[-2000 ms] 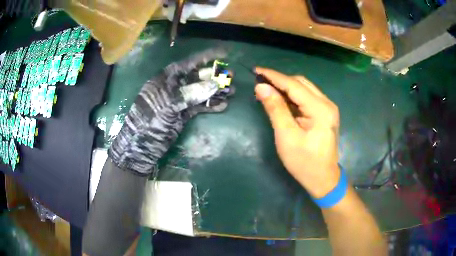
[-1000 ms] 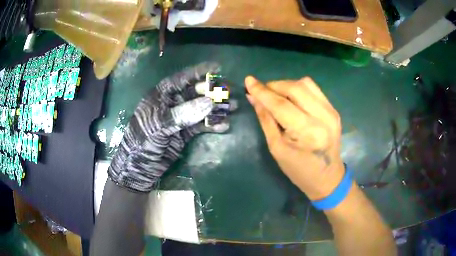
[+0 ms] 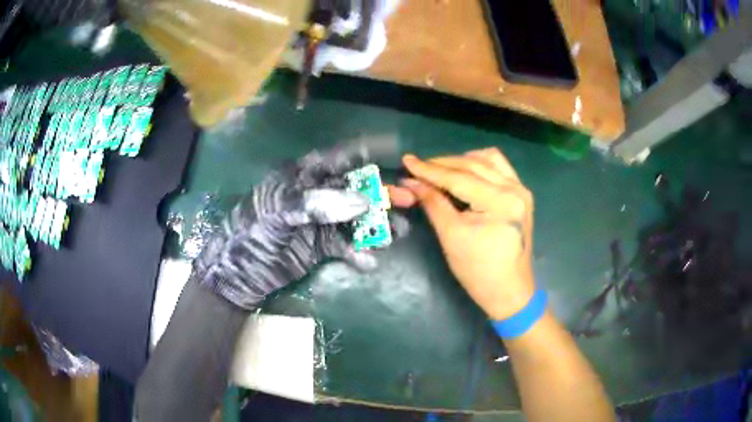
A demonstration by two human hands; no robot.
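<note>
My left hand [image 3: 284,221], in a black-and-white mottled glove, grips a small green circuit board [image 3: 369,221] between thumb and fingers. The board's flat green face with small pads is turned up, and a pale yellow part shows at its right edge. My right hand [image 3: 482,227] is bare, with a blue wrist strap [image 3: 521,316]. Its thumb and forefinger are close to the board's right edge. Whether they hold a thin lead cannot be made out. The dark soldering iron [image 3: 307,72] points down above the left hand.
An amber hood [image 3: 231,53] hangs at upper left. Rows of green boards [image 3: 78,157] lie on a black mat [image 3: 124,247] at left. A black phone [image 3: 529,41] lies on the wooden shelf [image 3: 437,58]. Dark cables [image 3: 614,276] lie at right. A white pad [image 3: 276,356] is at the near edge.
My left hand has turned the board so its green face now shows instead of the component side. My right fingertips have come in to the board's edge. The view has shifted.
</note>
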